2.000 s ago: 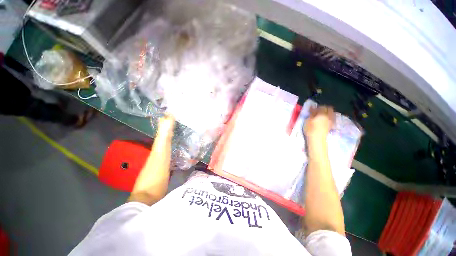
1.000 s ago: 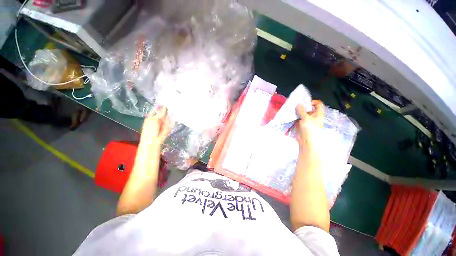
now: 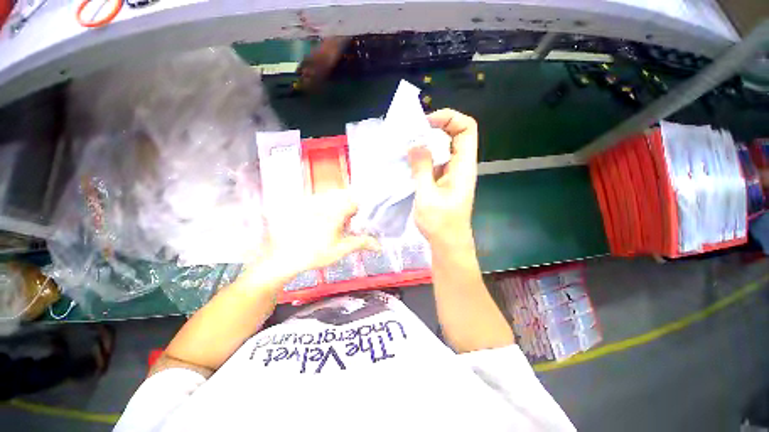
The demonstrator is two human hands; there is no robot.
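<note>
My right hand (image 3: pixel 447 181) holds a whitish poly bag (image 3: pixel 392 173) at its upper right edge, raised over the tray. Its top corner sticks up past my fingers. My left hand (image 3: pixel 312 232) is at the bag's lower left corner, thumb and fingers apart around it; glare hides whether it grips. A dark patch shows in the bag's lower part. The shallow red tray (image 3: pixel 329 169) lies below, partly hidden by my hands and the bag. Pale bagged flat parts (image 3: pixel 280 173) lie in it, with a red gap between the upper ones.
A large crumpled clear bag pile (image 3: pixel 181 160) lies left of the tray. Stacked red trays (image 3: pixel 637 194) stand at right on the green bench (image 3: pixel 531 211), with more pale bagged parts (image 3: pixel 556 312) on the floor. A white shelf (image 3: pixel 379 21) crosses above. A person's dark-clothed leg shows at lower left.
The view has turned towards the right. My left hand has left the clear pile and come to the bag in my right hand. The bag is now held up between both hands.
</note>
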